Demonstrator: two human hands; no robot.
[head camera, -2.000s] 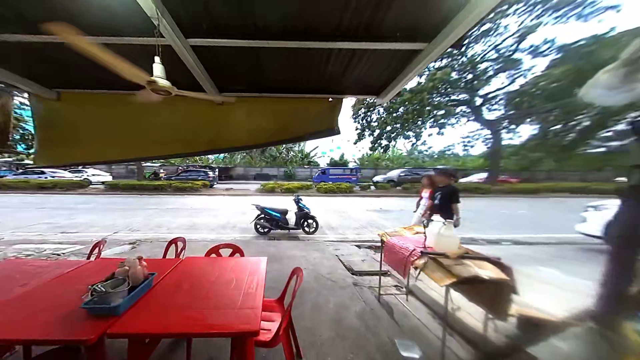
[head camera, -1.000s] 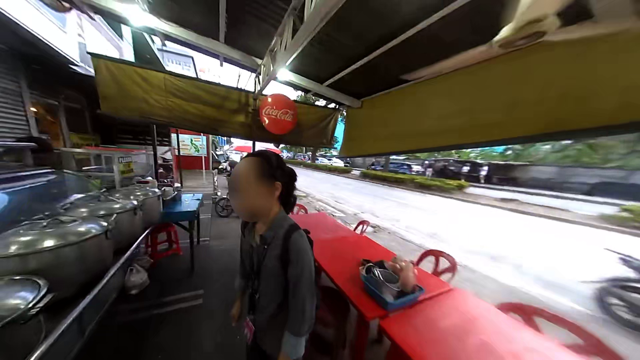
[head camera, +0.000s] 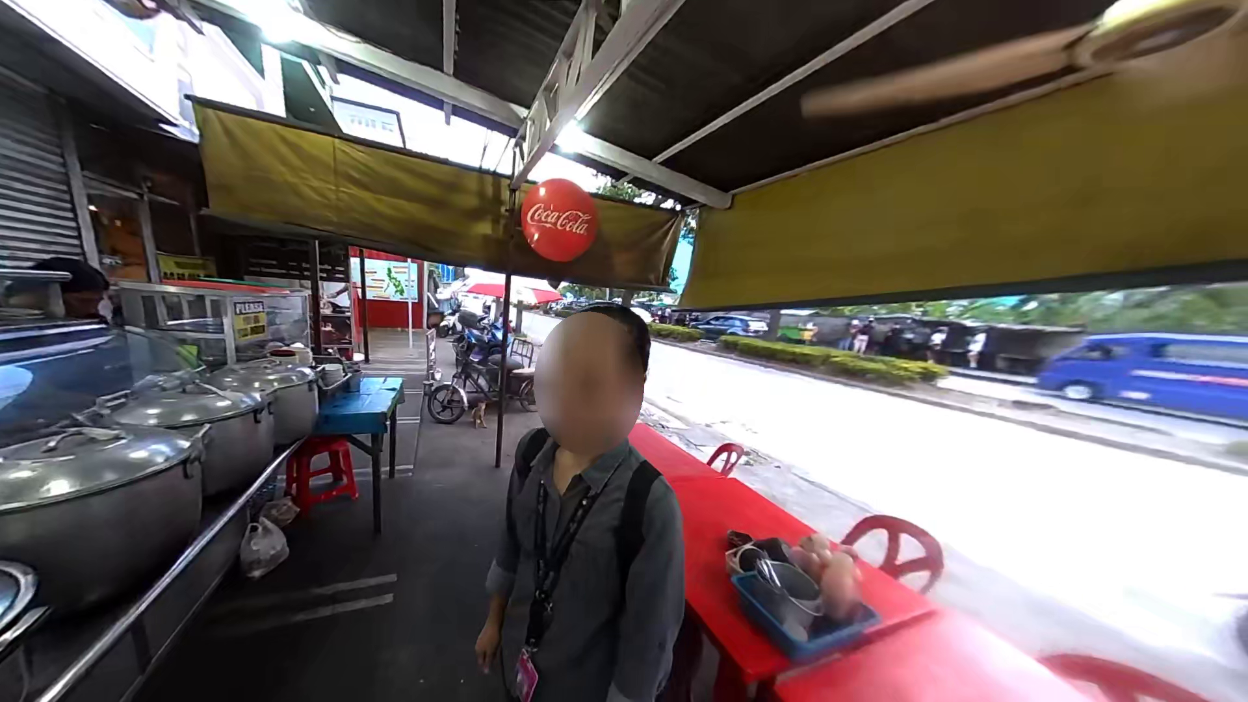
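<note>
Neither my left hand nor my right hand shows in the head view, so what they hold or touch is hidden. Close in front stands a person in a grey shirt (head camera: 609, 556) with backpack straps and a lanyard. Beside the person, on a red table (head camera: 682, 497), sits a blue tray (head camera: 804, 643) holding a metal container (head camera: 788, 590) with utensils and several condiment bottles (head camera: 838, 580). Large lidded metal pots (head camera: 97, 517) line the left side.
A metal rail (head camera: 185, 565) runs before the pots. Beyond are a blue table (head camera: 366, 405), a red stool (head camera: 322, 473), plastic bags (head camera: 263, 548) and a parked motorcycle (head camera: 478, 375). Red chairs (head camera: 897, 546) stand by the road, where a blue van (head camera: 1150, 370) shows. A post (head camera: 504, 390) supports the awning side.
The view has swung far left from the road to the walkway. Since one second ago, the person has turned their head towards the camera, and a blue van has come into view at the right.
</note>
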